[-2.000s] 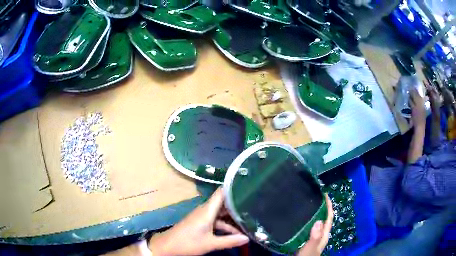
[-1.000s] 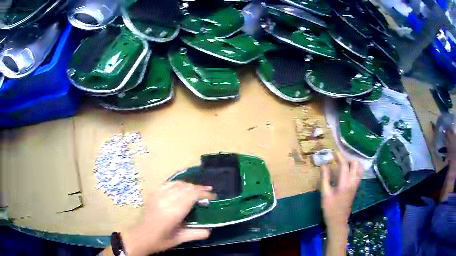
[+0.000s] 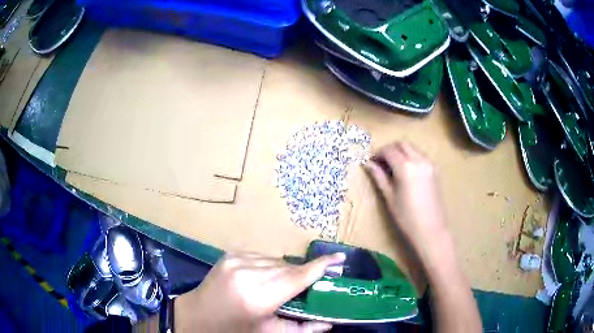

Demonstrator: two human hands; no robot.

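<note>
A green housing [image 3: 365,296] with a pale rim lies at the bench's front edge, lower centre. My left hand [image 3: 251,286] holds it at its left end, the index finger stretched over the dark recess. My right hand [image 3: 400,172] is at the right edge of the heap of tiny white-blue fittings [image 3: 316,175], fingertips pinched together at the loose bits. Whether a fitting is between the fingertips is too small to tell.
Green housings [image 3: 391,45] are piled at the back and right. A blue crate [image 3: 215,23] stands at the back. Cardboard [image 3: 156,117] covers the bench. Small pale blocks [image 3: 529,261] lie on a stained patch at right. Silver covers [image 3: 124,253] sit below the front edge at left.
The view has swung left. My right hand has moved from beside the pale blocks to the heap of fittings. My left hand stays on the green housing.
</note>
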